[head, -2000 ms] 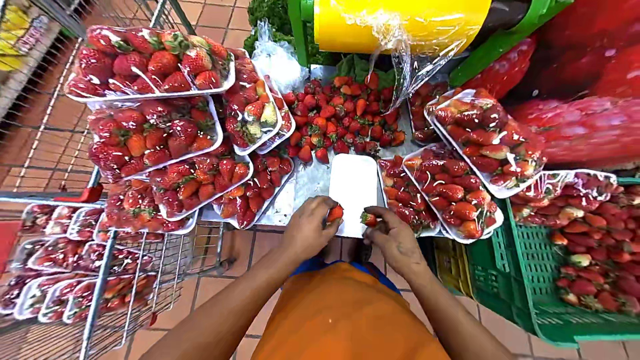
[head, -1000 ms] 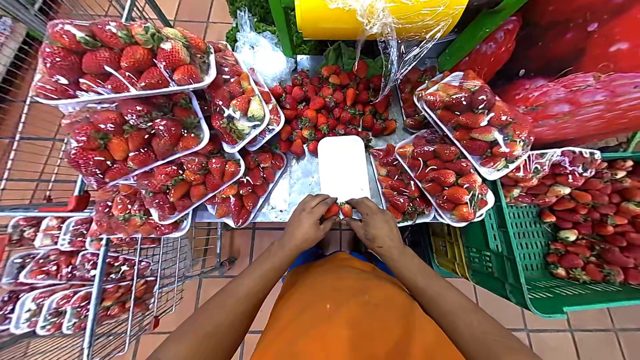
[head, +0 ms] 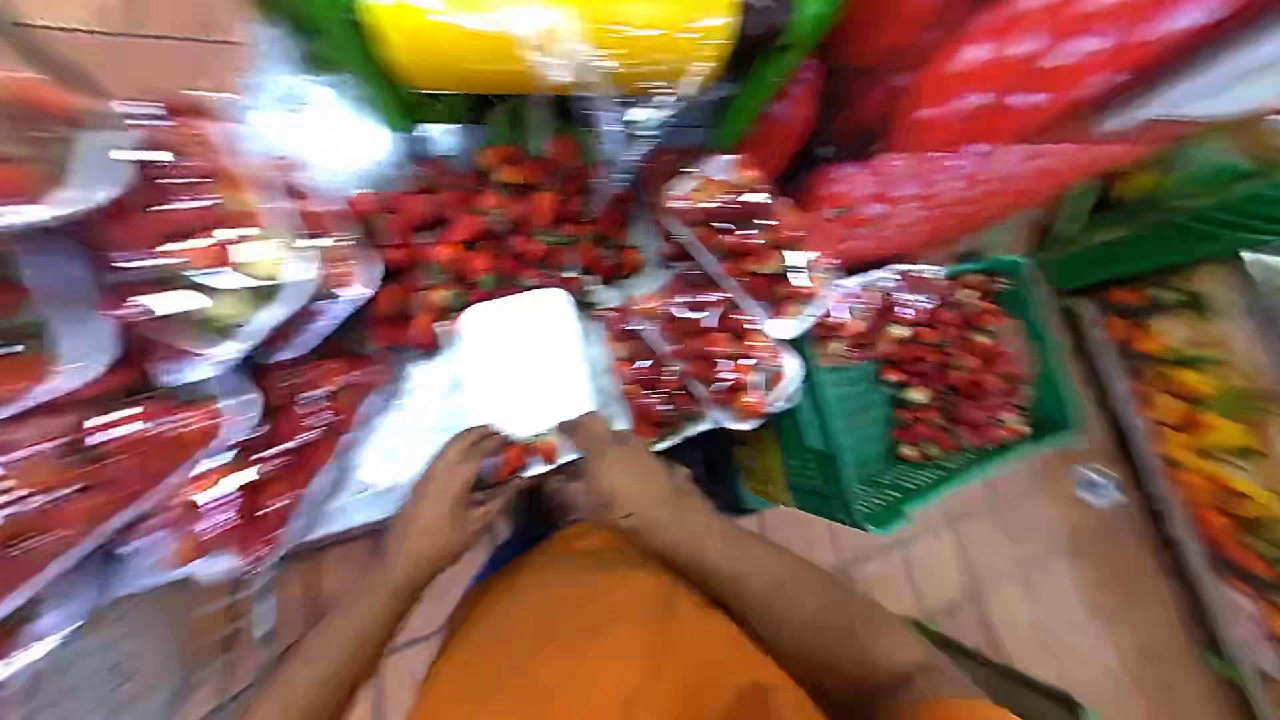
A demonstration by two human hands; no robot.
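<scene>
A white foam tray (head: 530,355) lies on the pale work surface in front of me, bare except for a few strawberries (head: 528,455) along its near edge. My left hand (head: 460,490) is at the tray's near left corner, its fingers against the strawberries. At the near right corner is my right hand (head: 610,465), fingertips on the tray's edge beside the fruit. Blur hides whether either hand grips a berry or only touches it. Beyond the tray spreads a heap of loose strawberries (head: 490,225).
Film-wrapped strawberry trays (head: 200,430) are stacked at left, with more wrapped trays (head: 690,350) at right. A yellow roll (head: 550,40) with clear film is at the back. A green plastic crate (head: 830,430) of strawberries stands right; beyond it are orange and yellow peppers (head: 1200,430).
The view has swung right and is blurred. Two seconds ago my hands were apart, each at a strawberry; a second ago they had come together at the tray's near edge, where they remain.
</scene>
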